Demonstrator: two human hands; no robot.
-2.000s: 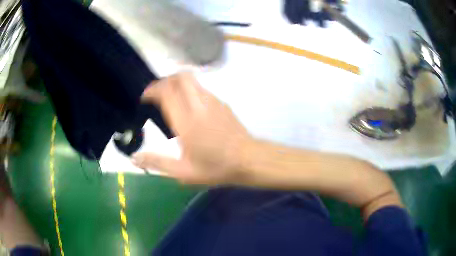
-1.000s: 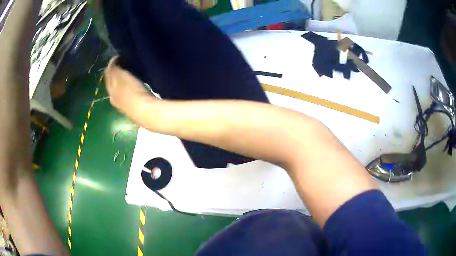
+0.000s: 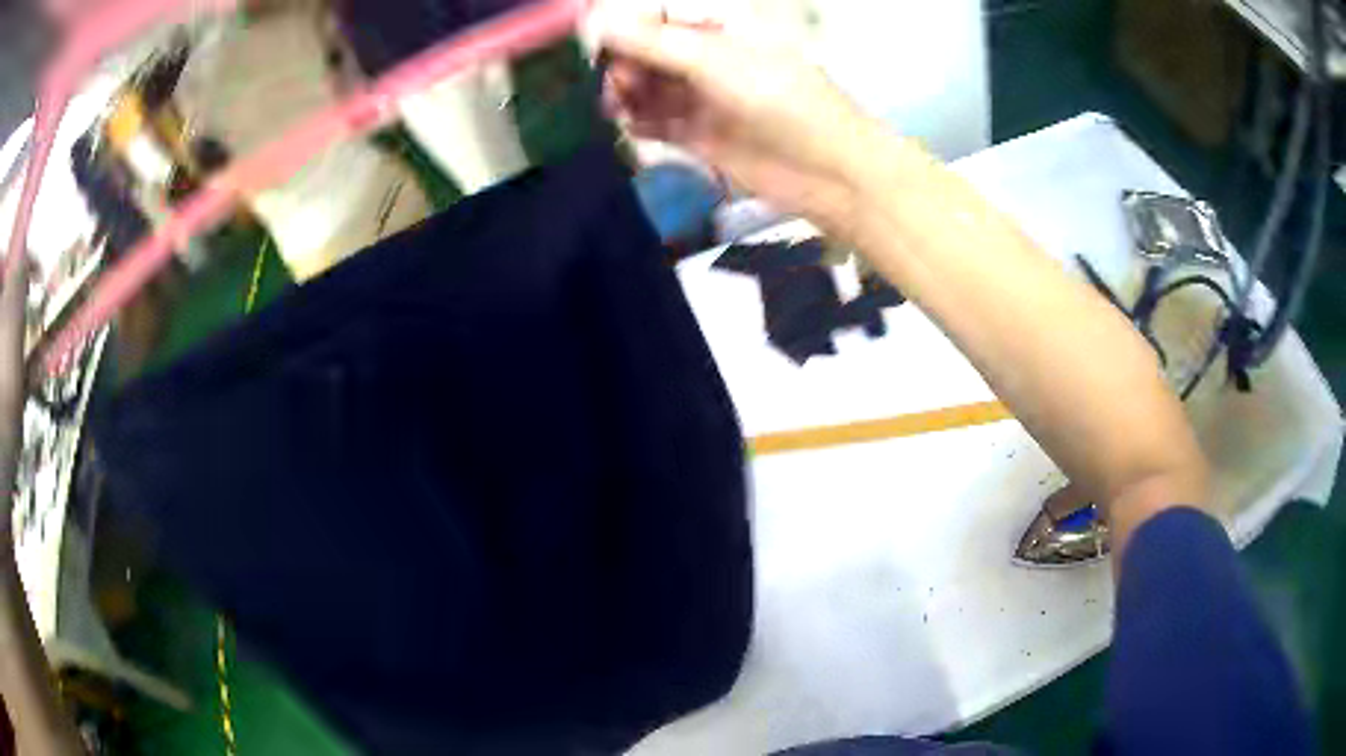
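Note:
The dark navy garment (image 3: 458, 458) hangs spread in front of me, its upper edge slanting up to the right. A pink hanger (image 3: 340, 118) runs above it, blurred, its right end beside my right hand. My right hand (image 3: 701, 111) is raised at the top centre, fingers curled at the garment's upper right corner; the exact grip is blurred. Only part of my left arm shows at the left edge; my left hand is not visible. The steam iron (image 3: 1063, 532) lies on the white table (image 3: 871, 591), partly behind my right forearm.
A yellow-orange strip (image 3: 871, 430) and dark fabric scraps (image 3: 805, 303) lie on the table. A silver iron rest (image 3: 1174, 226) is at its far right, with cables (image 3: 1299, 192) rising nearby. Green floor with a yellow-black line (image 3: 225, 679) shows at left.
The garment has come up off the table and spread out before me. My right hand has moved up and away. The pink hanger has come into view; the black tape roll no longer shows.

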